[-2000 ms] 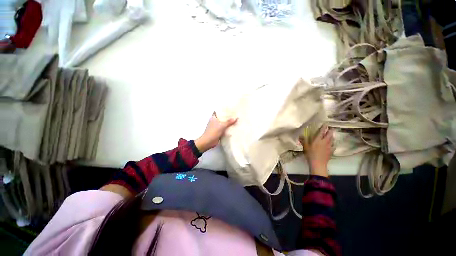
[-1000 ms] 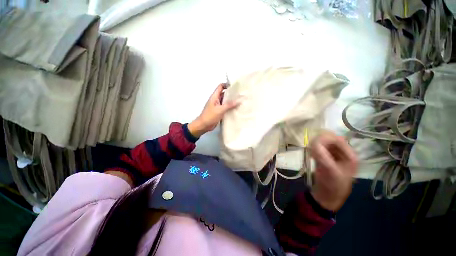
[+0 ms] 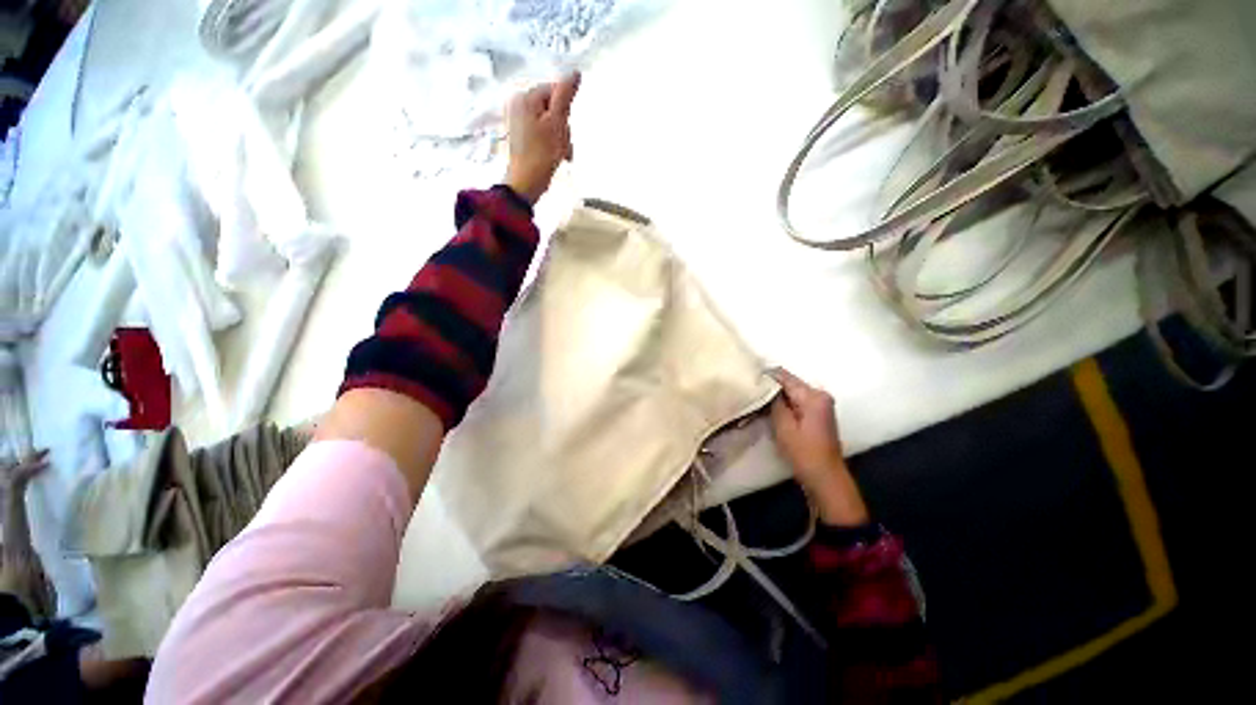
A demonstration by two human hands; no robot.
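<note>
A beige tote bag [image 3: 592, 386] lies on the white table in front of me, its opening towards my right hand. Its thin handles [image 3: 734, 551] hang over the table's near edge. A short darker strip [image 3: 616, 212] shows at its far end. My right hand [image 3: 809, 427] grips the corner of the bag at its opening. My left hand [image 3: 543, 127] is stretched past the bag, beside small white pieces [image 3: 455, 138]; its fingers look bent together, and I cannot tell if they hold anything.
Beige bags with looping handles [image 3: 950, 248] lie at the right. Clear plastic [image 3: 207, 234], a red dispenser [image 3: 143, 377] and a folded beige stack [image 3: 193, 489] are at the left. Another person's hand [image 3: 19, 475] shows at the left edge. A yellow floor line [image 3: 1127, 482] is at the lower right.
My left hand has let go of the bag and moved forward to the small white pieces. My right hand, blurred beside the bag before, now grips its opening. The view has turned.
</note>
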